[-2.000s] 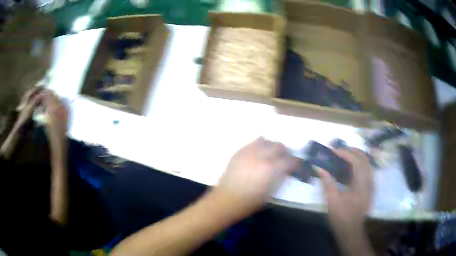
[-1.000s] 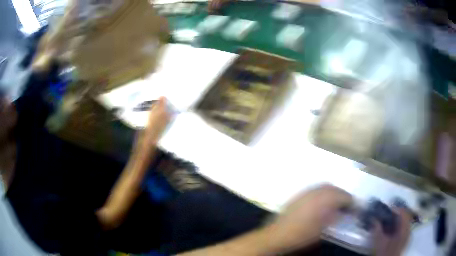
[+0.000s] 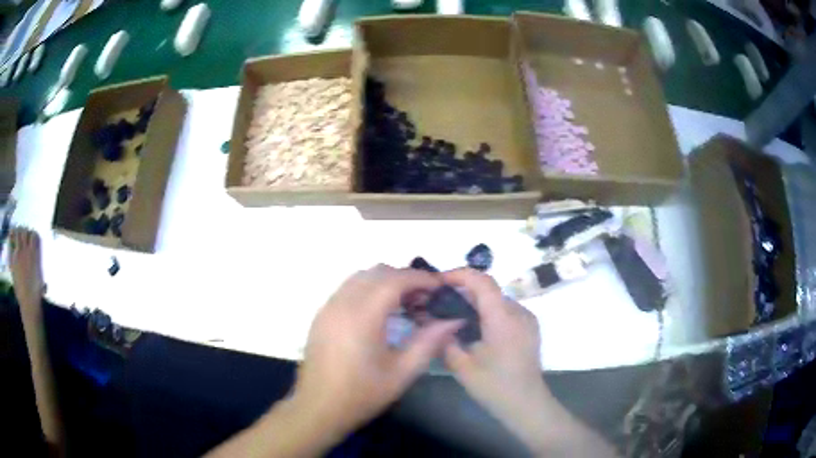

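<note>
My left hand (image 3: 358,331) and my right hand (image 3: 501,344) meet over the front of the white-covered bench (image 3: 259,282). Between them they hold a dark piece (image 3: 454,309), partly hidden by the fingers. A reddish dark part (image 3: 415,302) shows at my left fingertips; I cannot tell whether it is joined to the dark piece. A small black round piece (image 3: 480,257) lies just beyond my right hand. Another dark bit (image 3: 422,265) shows behind my left fingers. Black, beige and pink oblong housings (image 3: 637,271) lie to the right.
Cardboard boxes behind hold beige pieces (image 3: 300,134), black pieces (image 3: 429,165) and pink pieces (image 3: 562,130). A left box (image 3: 152,170) holds black blocks; a right box (image 3: 720,241) holds glossy dark parts. A green belt (image 3: 259,31) carries white oblongs. Another person's arm (image 3: 31,304) is at left.
The view has swung left and then back right. My hands are now closer together, around a smaller-looking dark piece. The neighbouring person's arm is now at the left edge.
</note>
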